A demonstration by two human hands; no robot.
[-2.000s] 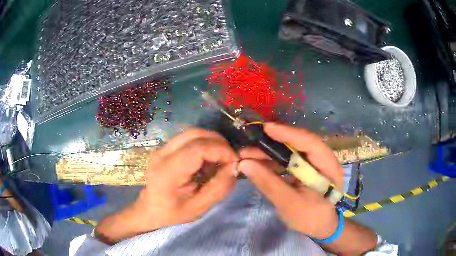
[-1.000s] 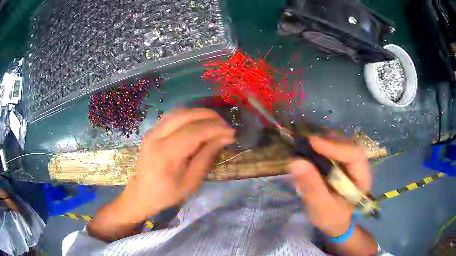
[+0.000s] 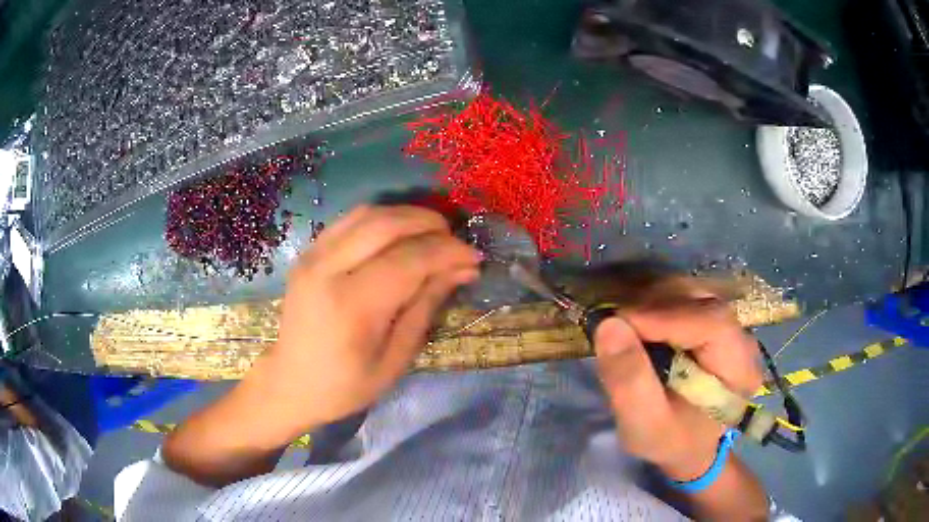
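My right hand (image 3: 677, 372) holds a soldering iron (image 3: 703, 393) with a black grip and cream handle. Its metal tip points up and left toward a dark round piece (image 3: 499, 240) behind the wooden strip (image 3: 194, 342). My left hand (image 3: 372, 306) is beside that dark piece with its fingertips together. A thin silvery strand (image 3: 484, 320) runs out from under my left fingers above the wood. Any tiny part at the fingertips is too small and blurred to tell. Red lead wires (image 3: 499, 158) lie in a loose pile behind the hands.
A clear tray (image 3: 244, 92) of small grey parts stands at the back left, with a pile of maroon grains (image 3: 229, 219) in front. A black boxy frame (image 3: 708, 56) stands at the back right beside a white bowl (image 3: 854, 153) of silvery grains. Plastic bags (image 3: 15, 178) lie far left.
My hands were together at the front two seconds ago and are now apart. The right hand moved right with the iron, then its tip dropped toward the dark piece. The left hand moved slightly left.
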